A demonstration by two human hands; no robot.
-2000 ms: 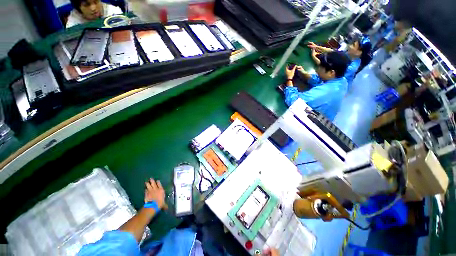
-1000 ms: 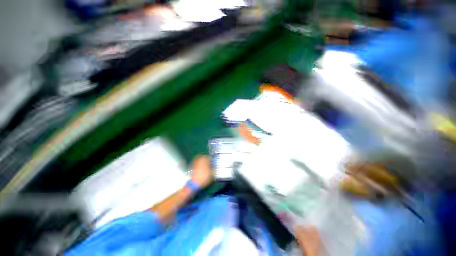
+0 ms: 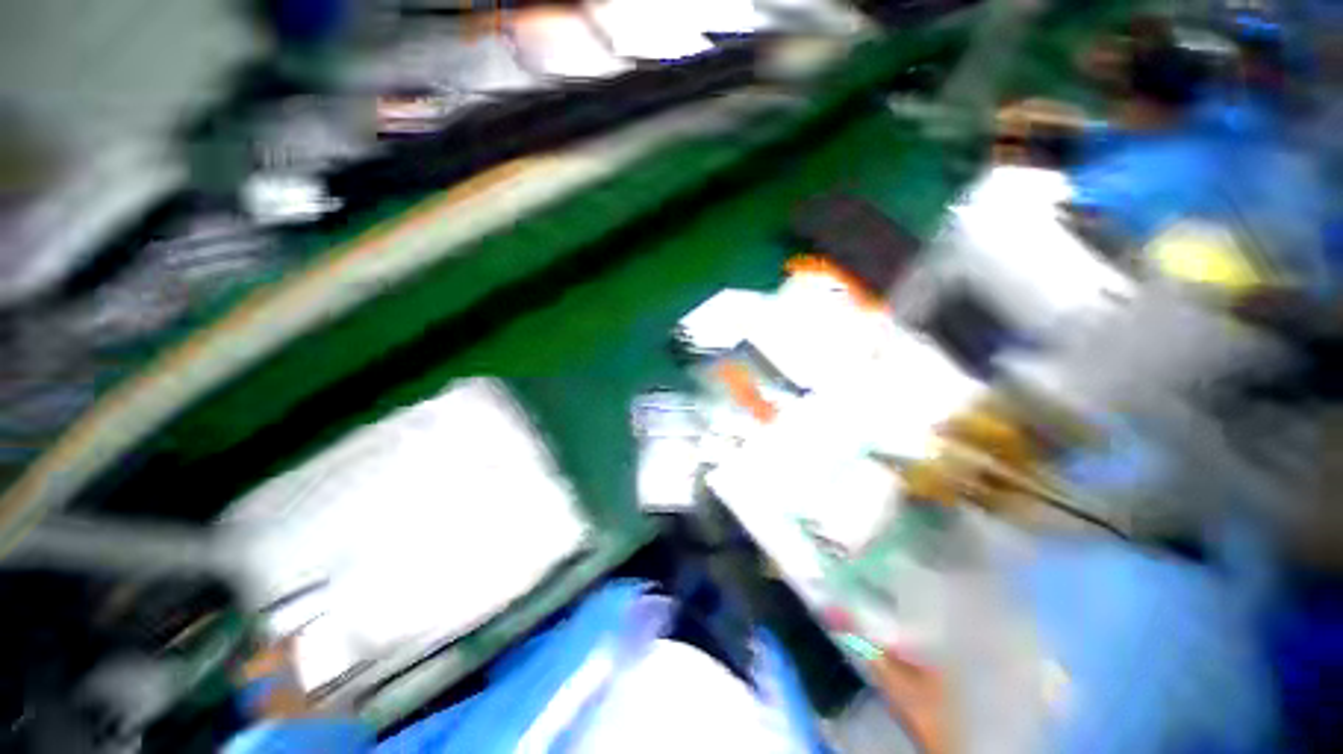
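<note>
The picture is strongly blurred. My left hand (image 3: 270, 681) is small and blurred at the lower left, by the near left corner of the white blister tray (image 3: 427, 508); whether its fingers hold anything cannot be told. My right hand (image 3: 916, 695) is blurred at the front edge of the white machine base (image 3: 781, 538), close to a small red button (image 3: 840, 619). Its fingers are not clear. Part of the green jig (image 3: 921, 548) shows on the machine bed; its contents are too blurred to tell. The brass-gold dispensing head (image 3: 980, 454) is over the bed.
A grey meter (image 3: 670, 449) lies between tray and machine. A spare orange jig plate (image 3: 747, 389) and a white box (image 3: 725, 321) lie beyond it. A black block (image 3: 854, 239) is behind the machine. A raised line with a pale edge (image 3: 368, 273) runs across. People in blue are at upper right.
My left hand has moved from beside the meter to the tray's near left corner. My right hand stays at the machine's front edge. The gold head appears nearer the green jig; the view has shifted.
</note>
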